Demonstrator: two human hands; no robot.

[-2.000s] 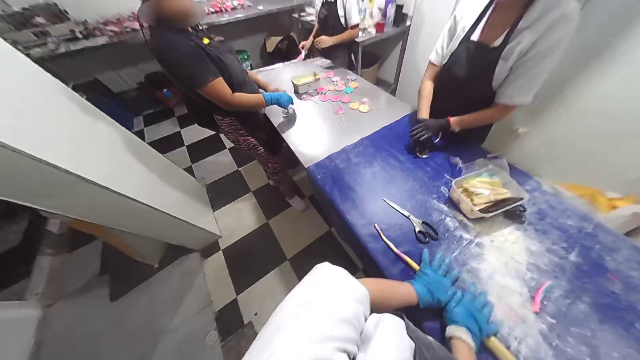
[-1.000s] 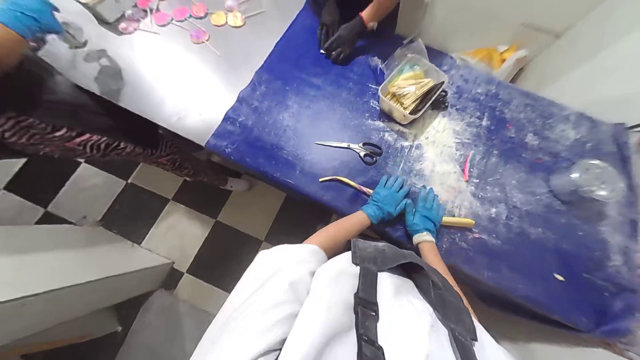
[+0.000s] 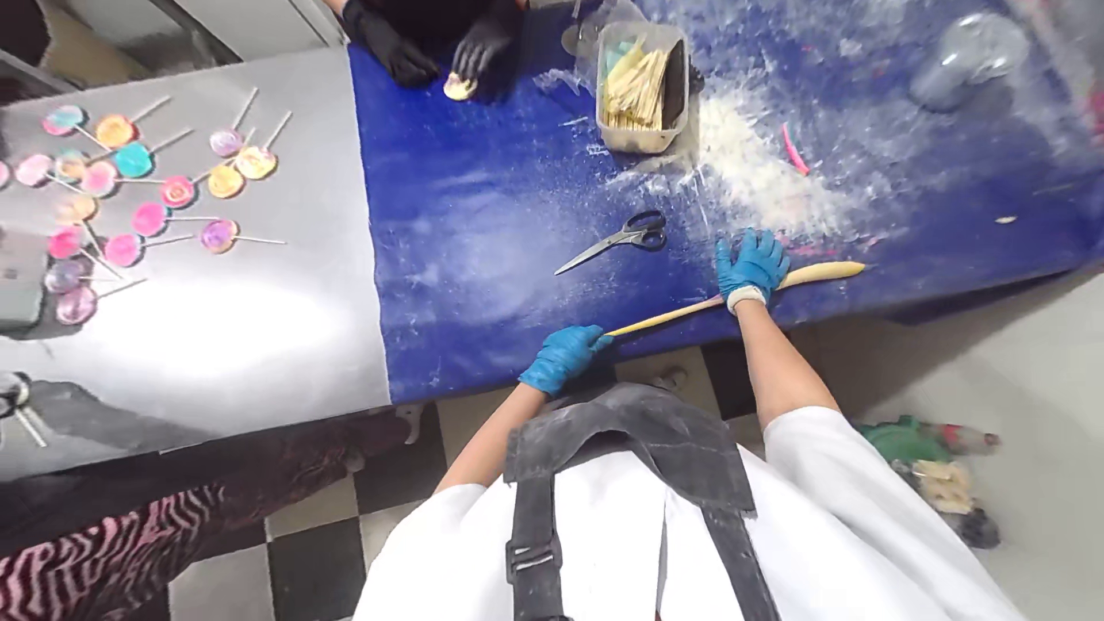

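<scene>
A long yellow candy rope (image 3: 662, 318), thin at its left part and thicker at the right end, lies along the near edge of the blue-covered table. My left hand (image 3: 567, 357), in a blue glove, is closed around its thin left end. Flat on the thicker part rests my right hand (image 3: 752, 266), also gloved in blue, fingers spread. Black-handled scissors (image 3: 614, 242) lie beyond the rope with blades pointing left. A pink candy strip (image 3: 794, 150) is on the white powder (image 3: 746, 164) beyond my right hand.
A plastic container (image 3: 642, 138) of sticks stands at the far side. Next to it, a co-worker's black-gloved hands (image 3: 444, 65) hold a round lollipop (image 3: 460, 86). Many lollipops (image 3: 177, 191) lie on the metal table (image 3: 285, 371) at left. A clear round object (image 3: 970, 60) sits far right.
The view has swung and moved closer. My hands were close together on the rope; now they are well apart, the left one at its thin end.
</scene>
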